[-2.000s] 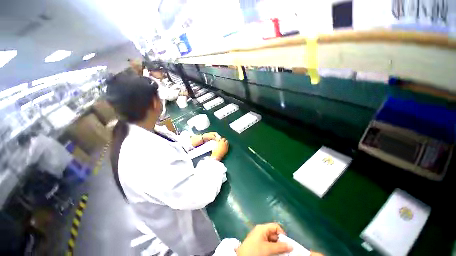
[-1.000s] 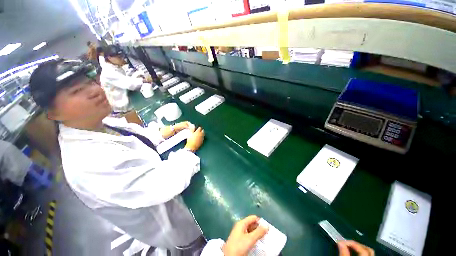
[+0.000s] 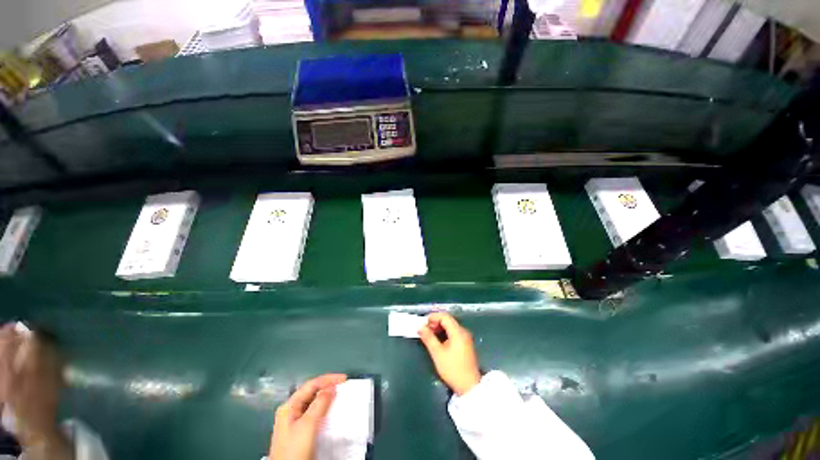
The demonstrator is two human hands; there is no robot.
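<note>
My left hand (image 3: pixel 306 418) holds a stack of narrow white label sheets (image 3: pixel 346 422) low in the middle of the view, above the shiny green worktop. My right hand (image 3: pixel 450 350) is to its right and further forward. Its thumb and fingers pinch a small white slip (image 3: pixel 406 324) by its right end. Beyond my hands, flat white product boxes (image 3: pixel 394 238) lie spaced in a row on the dark green conveyor belt (image 3: pixel 337 243). Most show a round emblem near the far end. Neither hand touches a box.
A digital scale (image 3: pixel 353 112) with a blue top stands behind the belt. A black speckled post (image 3: pixel 701 211) slants across the right side. Another person's blurred hand (image 3: pixel 31 377) is at the left edge. The green worktop (image 3: pixel 207 346) lies nearest me, with papers on a shelf behind.
The view has swung right, so the neighbouring worker is mostly out of frame and the scale is further left. My right hand now shows more fully, with the white slip nearer my left hand.
</note>
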